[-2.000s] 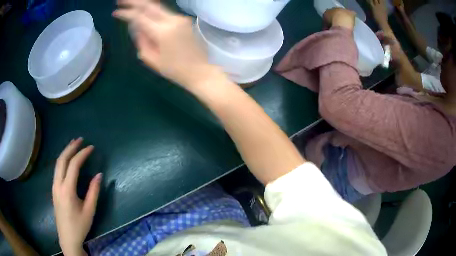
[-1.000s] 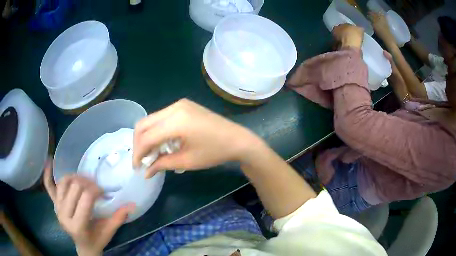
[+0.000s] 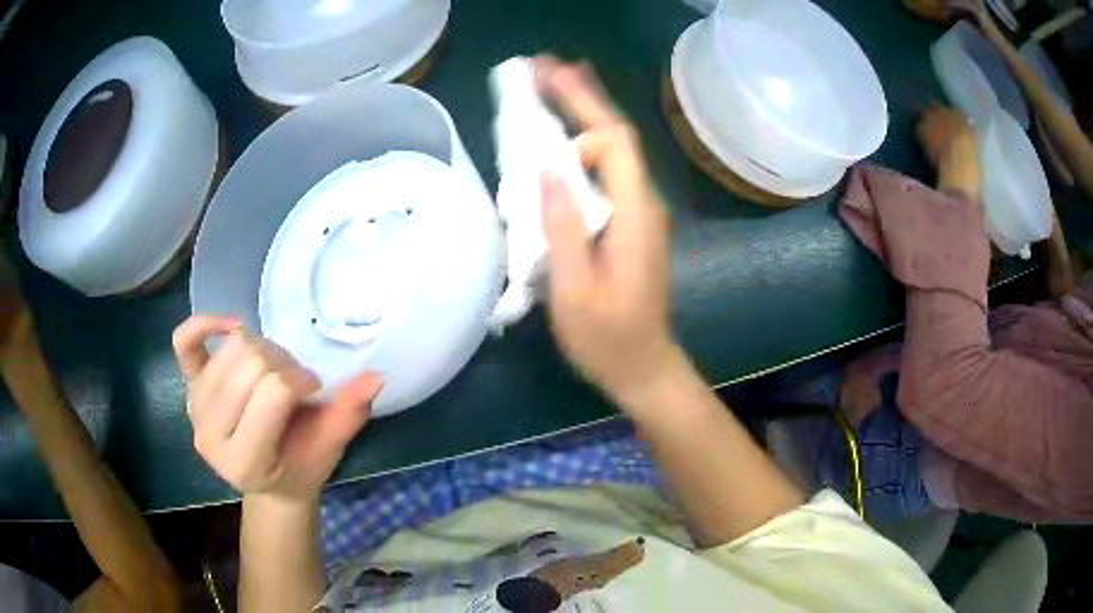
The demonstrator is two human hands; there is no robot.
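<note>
A frosted water tank (image 3: 222, 228) is tilted in front of me, with an opaque white inner tray (image 3: 402, 299) against it, showing a moulded ring and small holes. My left hand (image 3: 270, 407) grips the near left edge of these parts, thumb over the rim. My right hand (image 3: 605, 240) is slightly blurred and holds a crumpled white wiping cloth (image 3: 527, 192) just right of the tank; I cannot tell whether the cloth touches it.
A stacked unit (image 3: 785, 108) stands at the back right, another (image 3: 336, 48) at the back. A unit with a frosted top cover (image 3: 162, 204) and brown oval stands left. A person in a pink sleeve (image 3: 959, 299) works at right. Another person's arm (image 3: 72, 467) is at left.
The view has shifted left. My right hand has moved off the tray to its right side, and the cloth is now spread more open. My left hand still holds the parts.
</note>
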